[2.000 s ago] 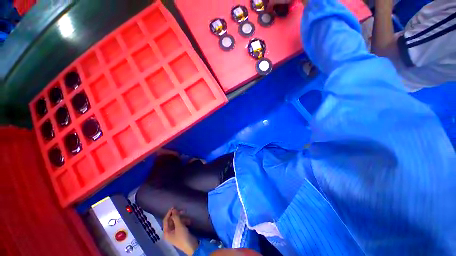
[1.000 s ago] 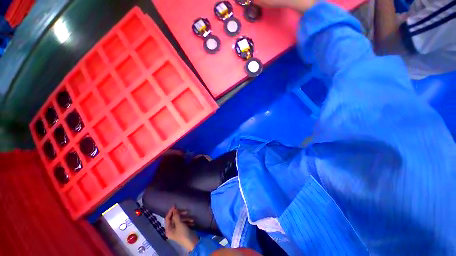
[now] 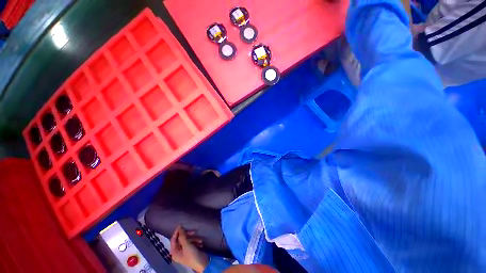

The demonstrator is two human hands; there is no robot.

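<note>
On the flat red foam sheet (image 3: 304, 40) at the top lie three open watch cases, each with a pale square inside: one at the left (image 3: 217, 33), one higher up (image 3: 239, 16) and one lower down (image 3: 261, 55). Each has a dark round back cover beside it, such as the lowest cover (image 3: 270, 74). My left hand (image 3: 186, 249) rests by my lap at the bottom, fingers loosely bent, nothing visible in it. My right sleeve reaches up to the top edge; my right hand is beyond the picture.
A red foam tray (image 3: 139, 152) at the left holds several dark closed watch bodies (image 3: 74, 128) in its left pockets. A white press panel with a red button (image 3: 132, 260) is at bottom left. Stacked red trays (image 3: 32, 224) stand beside it. Another person's striped sleeve (image 3: 458, 40) is top right.
The open pair near the top edge, beside my right arm, is gone from the sheet. My right arm has moved right and up, and its hand has left the picture. My left hand has hardly moved.
</note>
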